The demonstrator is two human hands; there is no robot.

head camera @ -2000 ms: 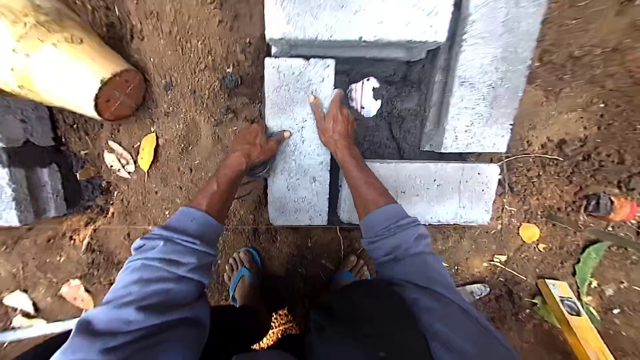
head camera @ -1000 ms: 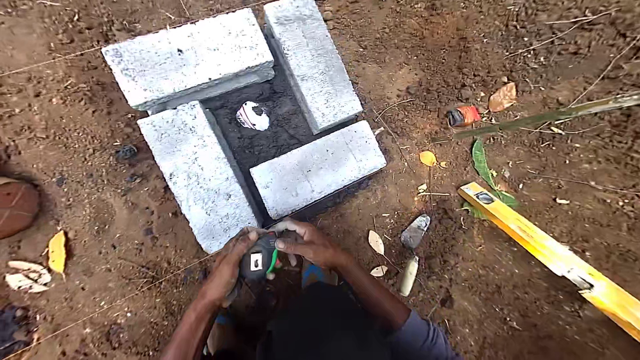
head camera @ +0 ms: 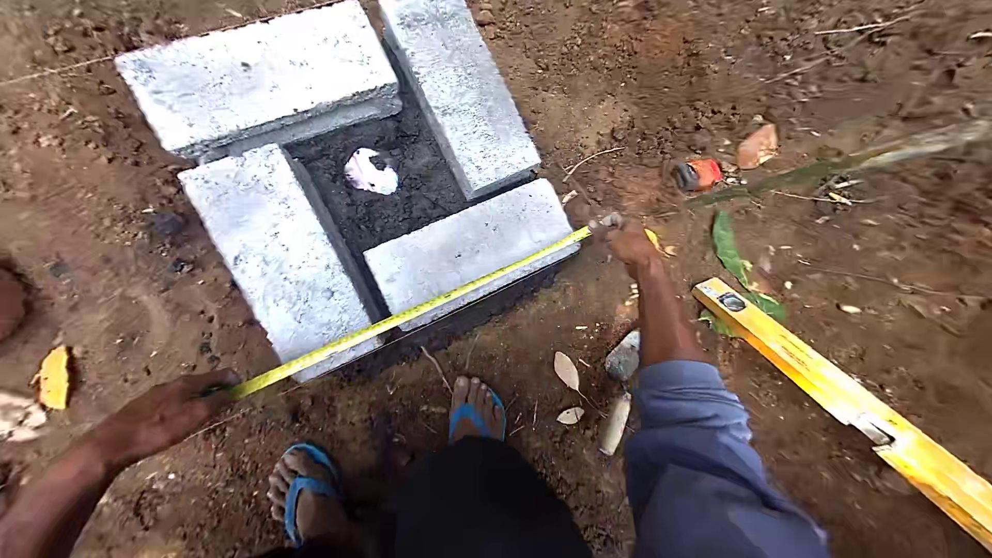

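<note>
Four grey concrete blocks form a square ring; a left block [head camera: 271, 256], a front block [head camera: 473, 248], a right block [head camera: 461, 93] and a back block [head camera: 263, 74]. Dark mortar [head camera: 387, 213] fills the middle, with a whitish round piece [head camera: 371, 171] in it. A yellow tape measure blade [head camera: 426, 304] stretches over the near edges of the left and front blocks. My left hand [head camera: 174, 411] grips the blade's lower left end; a case there is mostly hidden by the fingers. At the front block's right corner, my right hand [head camera: 624, 236] pinches the other end.
A yellow spirit level [head camera: 837, 387] lies at the right. A trowel [head camera: 622, 356] with a pale handle lies near my right forearm. An orange and black object [head camera: 699, 175], a green leaf [head camera: 728, 244] and a stick are beyond. A string line [head camera: 58, 70] crosses the back edge.
My hands were on the left block, then together around a dark tape case near its lower corner. Now they are spread apart, with the yellow blade drawn out between them. The view has turned.
</note>
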